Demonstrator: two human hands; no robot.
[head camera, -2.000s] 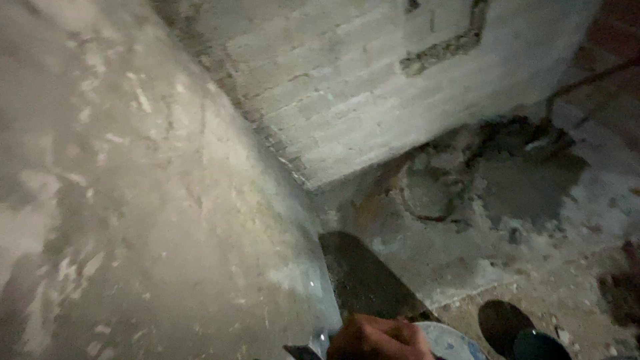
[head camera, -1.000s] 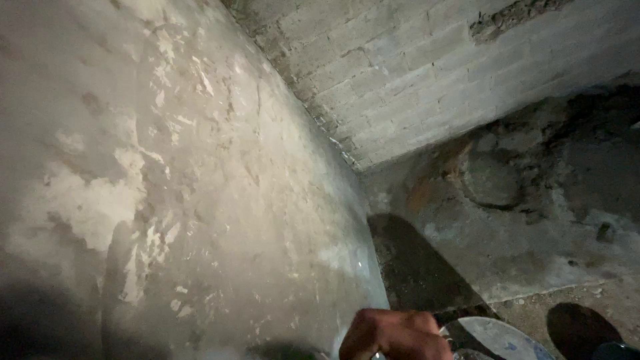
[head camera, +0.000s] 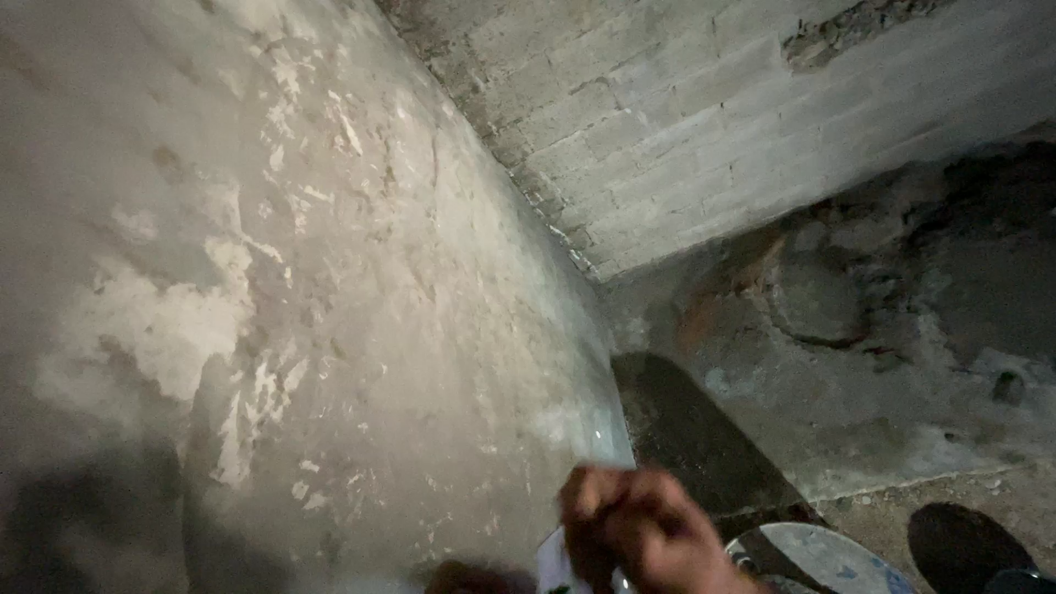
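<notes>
My right hand (head camera: 635, 524), blurred, is at the bottom centre, close to the lower edge of a plastered wall (head camera: 396, 313). Its fingers are curled around a pale, flat object (head camera: 554, 565), which shows only in part below the knuckles; its kind is unclear. Left of it, at the frame's bottom edge, a blurred brown shape is perhaps my left hand (head camera: 480, 577); whether it holds anything is hidden. The wall has a patchy grey coat with lighter smears and rough marks.
A block wall (head camera: 660, 148) with a rough broken recess (head camera: 858, 33) meets the plastered wall at a corner. The uneven concrete floor (head camera: 825, 412) has a round patch. A round whitish container or lid (head camera: 817, 557) is right of my hand, near a dark round shape (head camera: 965, 544).
My right hand shows slightly higher in the view than a second ago. A blurred brown shape has come into view at the bottom edge. The view shifted left after the first frame.
</notes>
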